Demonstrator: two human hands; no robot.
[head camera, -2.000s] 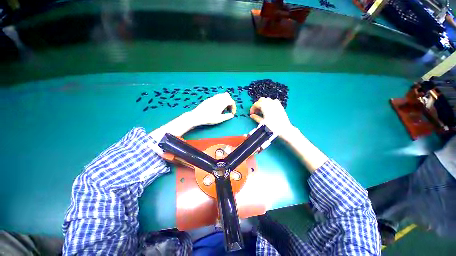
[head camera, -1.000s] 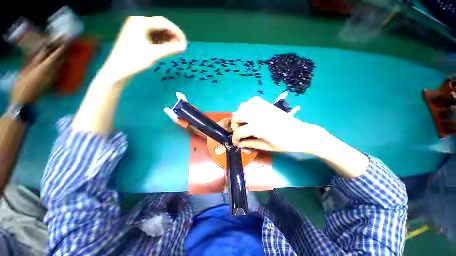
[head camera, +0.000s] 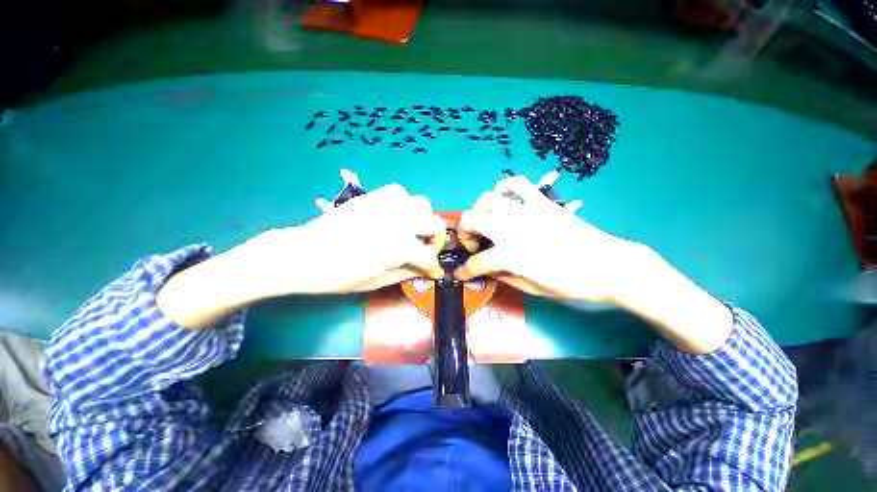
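The black three-armed assembly (head camera: 451, 336) lies on the orange-red fixture base plate (head camera: 396, 332), one arm pointing toward me. My left hand (head camera: 389, 235) covers most of its left arm, and my right hand (head camera: 529, 240) covers most of its right arm. The fingertips of both hands meet closely around the centre hub (head camera: 452, 258). Whether small parts are between the fingers is hidden. White forked arm-end holders show beyond both hands, at the left (head camera: 350, 179) and right (head camera: 549, 179). The orange round fixture centre (head camera: 420, 300) shows partly below the hands.
Small black parts lie in a dense pile (head camera: 574, 135) beyond my right hand, with a scattered trail (head camera: 404, 123) to its left. The green work surface (head camera: 192, 154) spans the view. Orange-red fixtures show at the far side (head camera: 370, 17) and right edge (head camera: 854, 216).
My left hand has come down from the raised upper left to the hub. My right hand stays near the hub. The neighbour's hands at the left have left the view.
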